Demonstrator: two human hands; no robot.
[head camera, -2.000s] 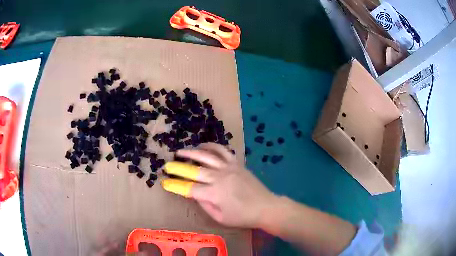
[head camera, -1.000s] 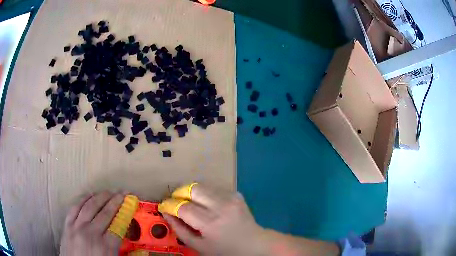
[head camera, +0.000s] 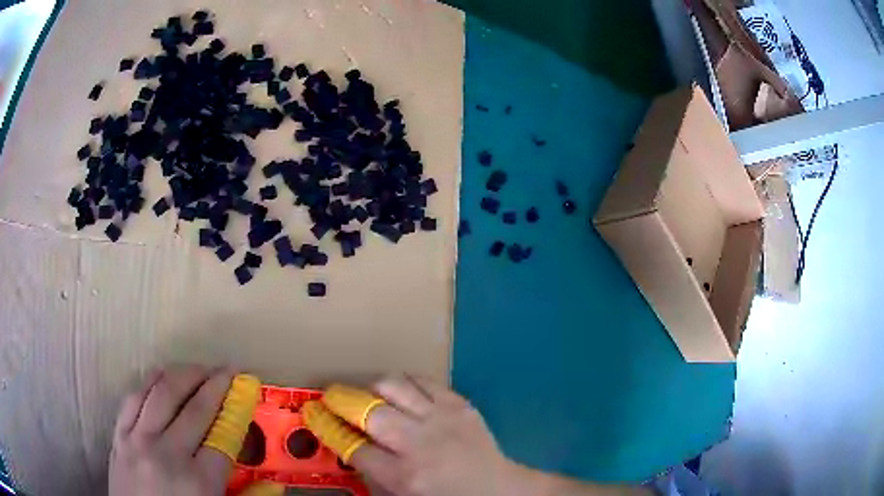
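An orange-red plastic housing (head camera: 289, 444) lies at the bottom of the view over the cardboard, its holes and ribbed hollow side showing. My left hand (head camera: 179, 436) holds its left end, with a yellow finger cot on the thumb. My right hand (head camera: 402, 436) is at its right end, two yellow-cotted fingertips pressed together on its inner face. Whether a pad is under these fingertips cannot be seen. A loose heap of small black square pads (head camera: 204, 136) lies on the cardboard sheet (head camera: 378, 320) beyond my hands.
Several stray black pads (head camera: 490, 204) lie on the green-teal surface (head camera: 572, 387) right of the cardboard. A tilted open small carton (head camera: 669, 281) stands at the right with a few pads inside. A light frame (head camera: 814, 124) and another open carton are at the upper right.
My right hand has gone from the pad heap to the housing, and my left hand has come onto it. The view has shifted down. Since the last earlier frame, my right fingertips have closed together.
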